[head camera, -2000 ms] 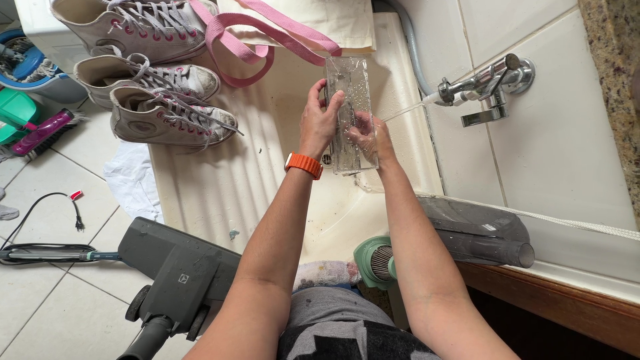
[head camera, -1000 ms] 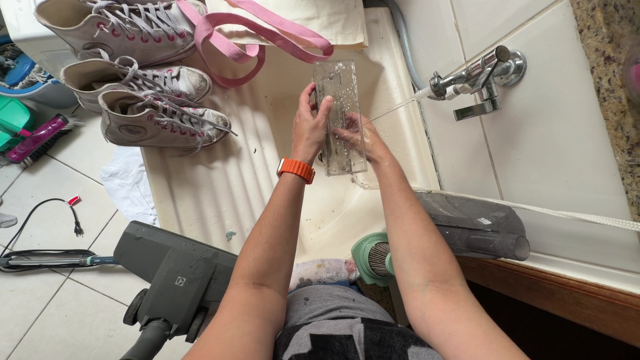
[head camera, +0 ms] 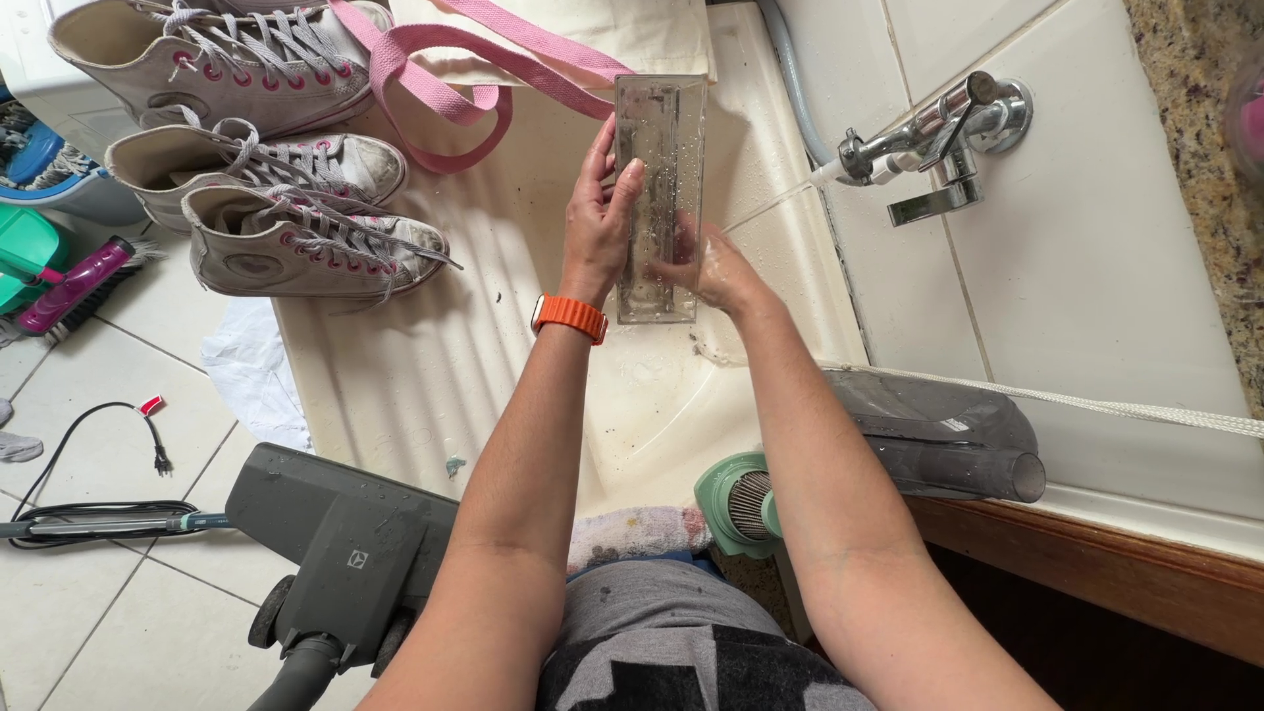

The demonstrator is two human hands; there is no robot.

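Note:
A wet, clear plastic rectangular container (head camera: 660,197) is held upright lengthwise over the cream laundry sink (head camera: 652,405). My left hand (head camera: 600,217), below an orange watch band, grips its left edge, thumb on the near face. My right hand (head camera: 716,267) is at its lower right side, some fingers seen through the clear plastic; whether it grips or only touches I cannot tell. A thin stream of water runs from the chrome tap (head camera: 923,138) toward my right hand. Droplets and dark specks cover the container.
High-top sneakers (head camera: 316,242) and a pink strap (head camera: 439,94) lie at the upper left. A grey vacuum floor head (head camera: 346,543) stands lower left. A green-framed filter (head camera: 741,504) and a smoky transparent canister (head camera: 928,434) rest near the sink's edge, beside a white cord (head camera: 1116,407).
The container was tilted about one second ago and now stands straighter in view. Both hands stay at its sides, and the water keeps running.

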